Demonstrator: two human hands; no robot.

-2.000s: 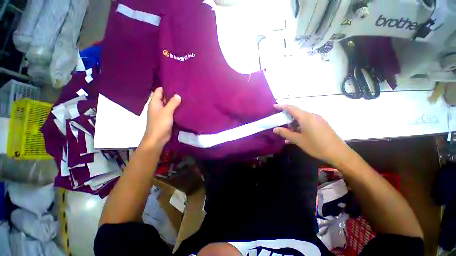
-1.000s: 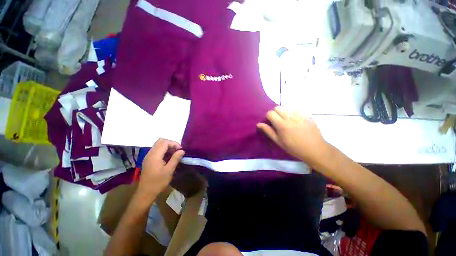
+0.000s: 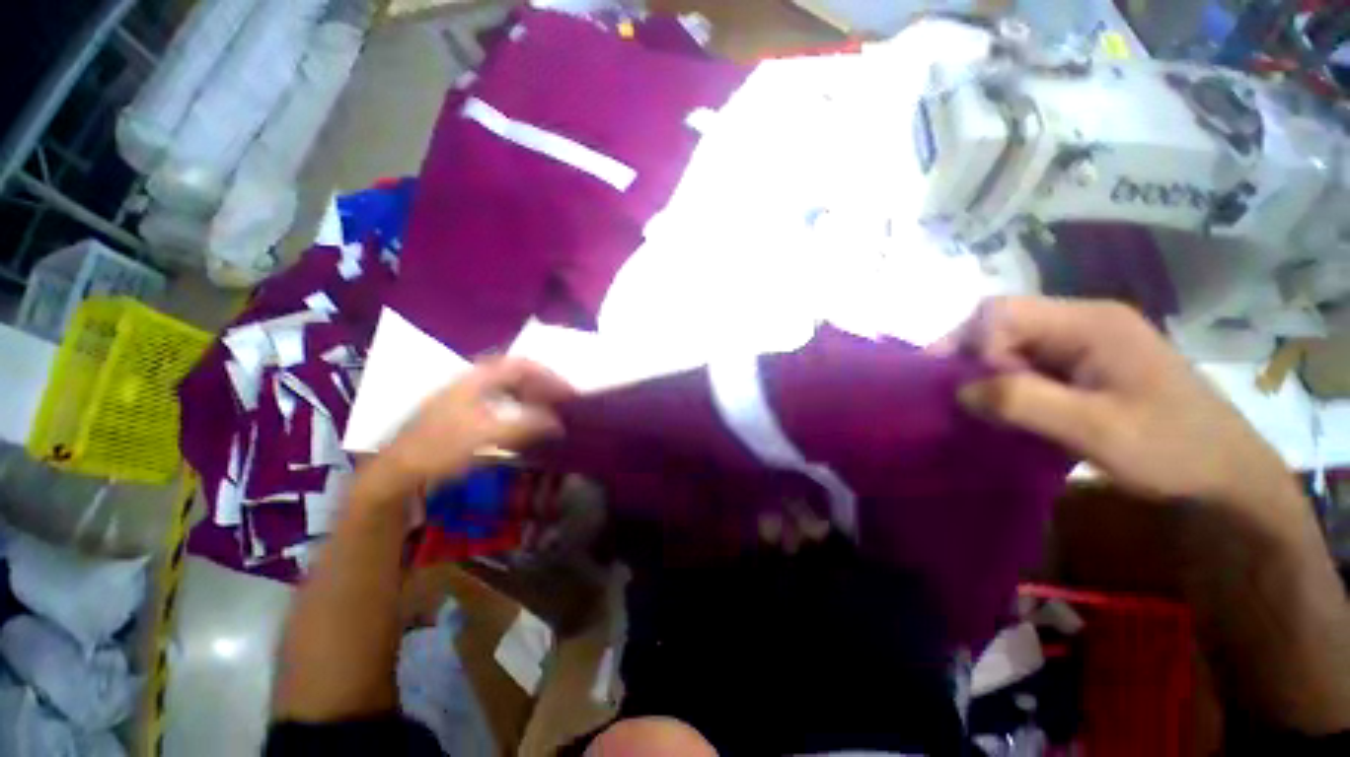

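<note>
A maroon garment panel (image 3: 903,429) with a pale reflective band (image 3: 752,414) is stretched between my hands, above my lap and the table's front edge. My left hand (image 3: 496,414) pinches its left end. My right hand (image 3: 1088,377) grips its upper right part, thumb and fingers closed on the cloth. Both hands are somewhat blurred. Another maroon panel (image 3: 518,222) with a pale band lies on the left of the white table. The chest logo does not show.
The white sewing machine (image 3: 1103,163) stands at upper right. A heap of maroon pieces with white patches (image 3: 281,429) lies left of the table. A yellow basket (image 3: 126,392) is at far left; a red basket (image 3: 1140,673) is at lower right.
The logo panel has been lifted off the table and pulled towards me, its band now running down the middle. My right hand has moved right and grips cloth. The view has shifted.
</note>
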